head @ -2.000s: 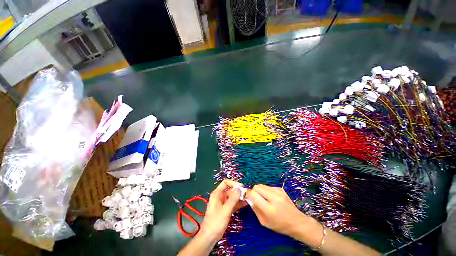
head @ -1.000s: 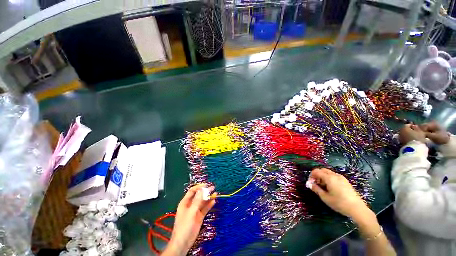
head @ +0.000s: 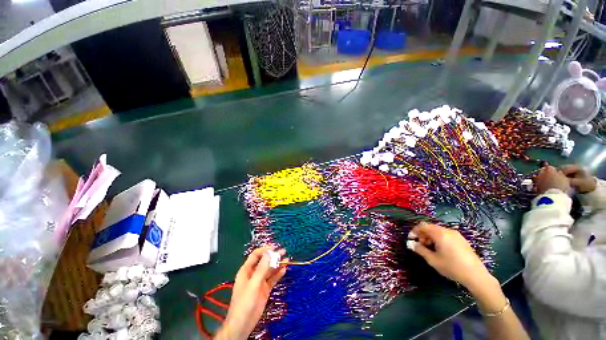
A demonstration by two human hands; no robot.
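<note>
My left hand (head: 252,282) holds a white connector housing (head: 274,259) between thumb and fingers. One yellow wire (head: 320,255) runs from the housing to the right, over the blue wires (head: 309,292). My right hand (head: 446,252) is over the black wires (head: 415,265), thumb and fingers pinched together, with something small and white at the fingertips, too small to tell. The yellow bundle (head: 289,186) and green wires (head: 299,226) lie beyond my left hand. The red wires (head: 385,191) lie beyond the black ones.
Loose housings (head: 126,302), red-handled scissors (head: 211,307), an open carton (head: 126,226), white flap (head: 191,229) and plastic bag (head: 26,226) are at left. A harness pile (head: 452,153) is at far right. Another person's hands (head: 565,178) work at the right edge, near a fan (head: 577,99).
Since the first frame my hands have moved apart, the right one to the black wires, and the view has shifted right. A yellow wire now shows at the held housing. Little differs from one second ago.
</note>
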